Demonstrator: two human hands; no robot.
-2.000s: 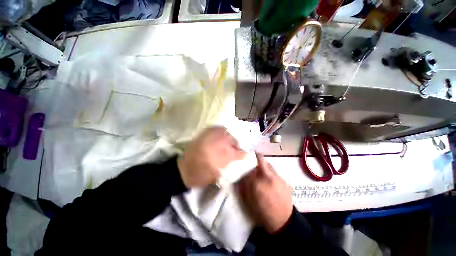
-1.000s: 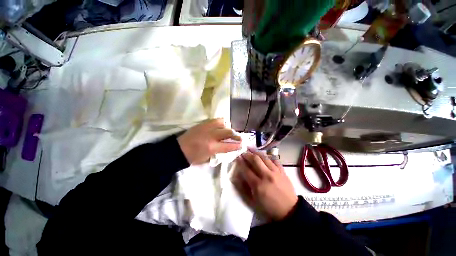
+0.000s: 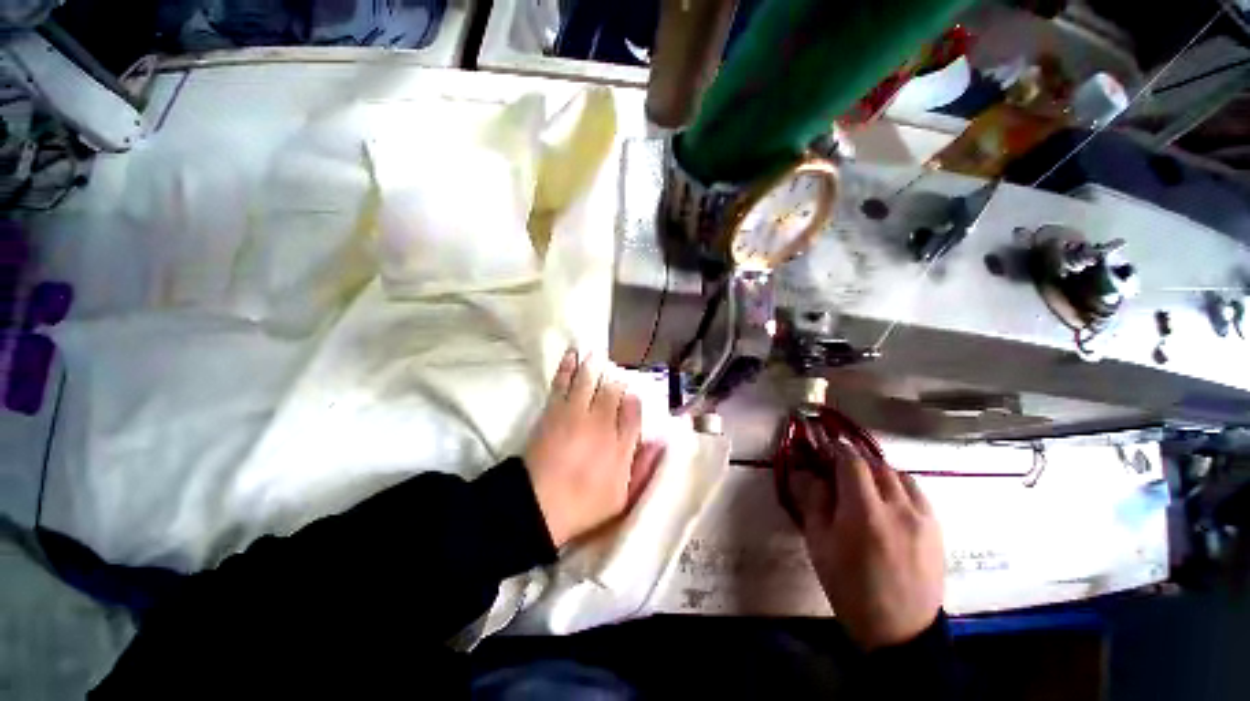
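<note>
The large cream-white cloth [image 3: 398, 370] lies spread over the table left of the machine, with one end hanging toward the front edge. My left hand [image 3: 587, 445] lies on the cloth just left of the presser foot [image 3: 706, 411], fingers pointing away from me. My right hand [image 3: 873, 527] is at the dark red scissors [image 3: 791, 459] under the machine arm. Its fingertips are on the looped handles; the exact hold is partly hidden by the fingers. The grey-white machine head [image 3: 877, 315] stands above both.
A round gold-rimmed watch or dial [image 3: 784, 215] is on the machine head, below a green cylinder [image 3: 809, 89] and brown rod [image 3: 690, 55]. A printed ruler [image 3: 980, 562] runs along the front edge. Purple objects [image 3: 30, 370] lie far left. A blue edge [image 3: 1014, 620] shows below right.
My right hand has left the cloth at the needle and moved right onto the scissors. My left hand has flattened on the cloth. The cloth lies more spread out, and the view has shifted.
</note>
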